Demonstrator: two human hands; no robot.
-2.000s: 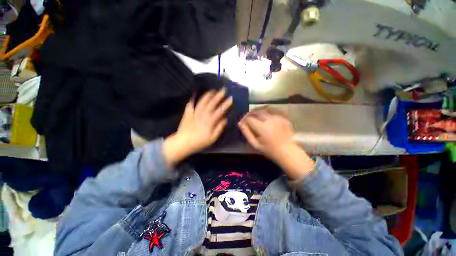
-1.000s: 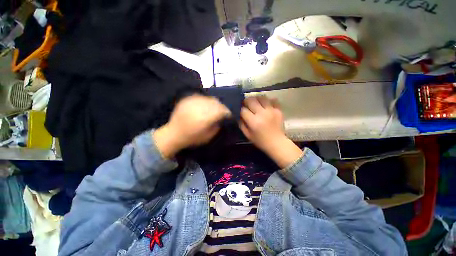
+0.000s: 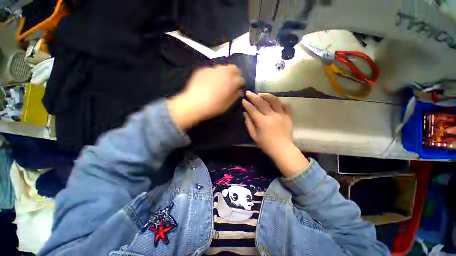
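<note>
Black fabric (image 3: 115, 75) lies heaped left of the needle and reaches to the machine bed's front edge. My left hand (image 3: 214, 90) is on it, fingers bent and closed on the cloth just below the presser foot area (image 3: 260, 37). My right hand (image 3: 269, 117) rests at the fabric's right edge, fingertips close to my left hand's, fingers slightly bent. Whether the right fingertips pinch the cloth cannot be told. The fabric's upper right corner lies beside the bright needle plate.
Scissors (image 3: 350, 72) with red and orange-yellow loops lie right of the needle. A blue tray (image 3: 413, 125) with a lit phone (image 3: 440, 130) is at the right. A cardboard box (image 3: 382, 197) is below the table. A yellow container (image 3: 34, 104) and orange item (image 3: 42, 20) are at the left.
My left hand has moved up and right along the fabric, closer to the needle. The fabric's corner now lies higher, beside the needle plate. The whole view has shifted slightly.
</note>
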